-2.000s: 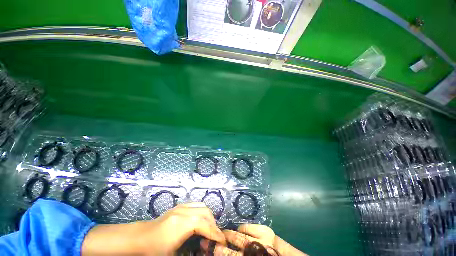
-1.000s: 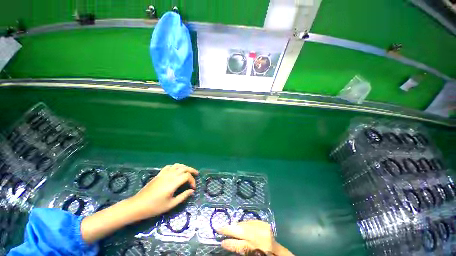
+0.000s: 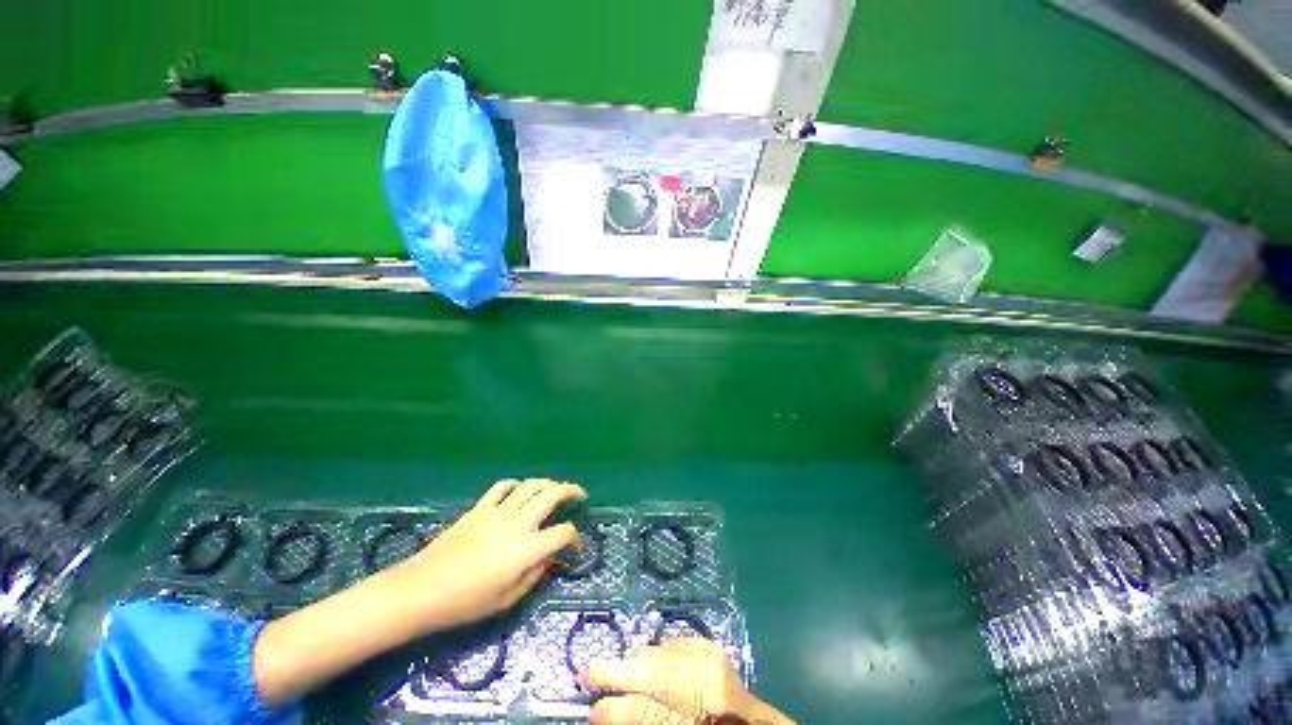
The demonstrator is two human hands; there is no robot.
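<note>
A clear blister tray [image 3: 631, 578] lies in front of me with black rings in its pockets, such as one in the back row at right [image 3: 666, 548]. My left hand [image 3: 499, 555] is bare and reaches over the back row. Its fingertips are at the left edge of another ring [image 3: 578, 554]; whether they grip it cannot be told. My right hand [image 3: 669, 684] is at the bottom edge, over the front row, partly cut off. Its fingertip is beside a front-row ring [image 3: 595, 640]; its palm side is hidden.
Stacked blister trays with black rings [image 3: 1084, 482] stand at right. More trays [image 3: 78, 453] lie slanted at left. A blue cover [image 3: 448, 191] hangs from the rail beside an instruction sheet [image 3: 567, 213]. A small clear bag [image 3: 949, 266] is on the green back panel.
The view has tilted up since two seconds ago. My hands, together then over the tray's front, are now apart. My left hand has moved to the back row, then slightly right.
</note>
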